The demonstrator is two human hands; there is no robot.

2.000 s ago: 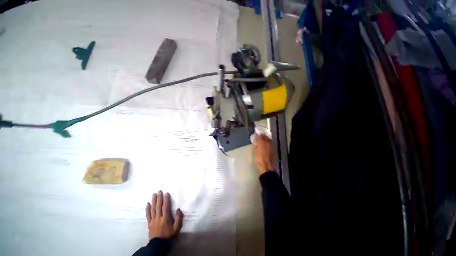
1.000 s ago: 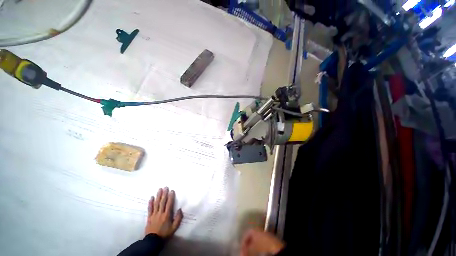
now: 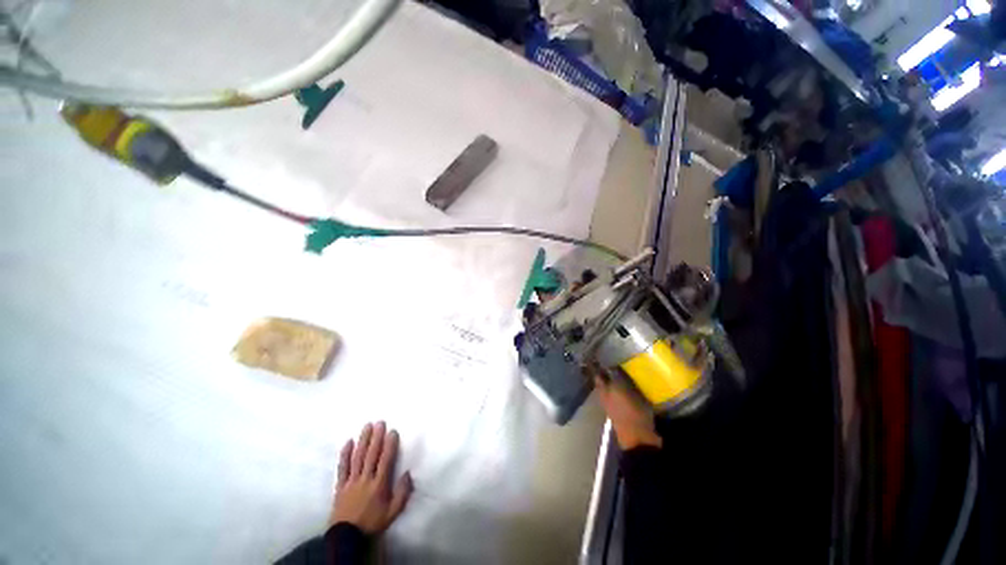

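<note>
The cloth cutting machine (image 3: pixel 662 370), grey with a yellow band, is at the table's right edge, tilted, its dark base plate (image 3: pixel 555 381) turned towards the marker paper (image 3: pixel 143 386). My right hand (image 3: pixel 627 415) is on its near side, fingertips hidden behind the machine, and appears to grip it. My left hand (image 3: pixel 371 482) lies flat on the paper, holding nothing. The power cord (image 3: pixel 441 232) runs left from the machine past a green tie (image 3: pixel 328 235) to a yellow and black connector (image 3: pixel 132 144).
A tan block weight (image 3: pixel 289 349), a dark metal weight (image 3: pixel 461 172) and a green clamp (image 3: pixel 320 102) lie on the paper. Another green clamp (image 3: pixel 538 280) is beside the machine. A thick pale cable (image 3: pixel 287 80) loops above the upper left. A metal rail (image 3: pixel 665 166) and hanging clothes (image 3: pixel 883 265) are right.
The view has shifted and turned. My right hand left the machine's base area, was empty near the rail, and is now back at the machine, which has turned and tilted. My left hand stays flat.
</note>
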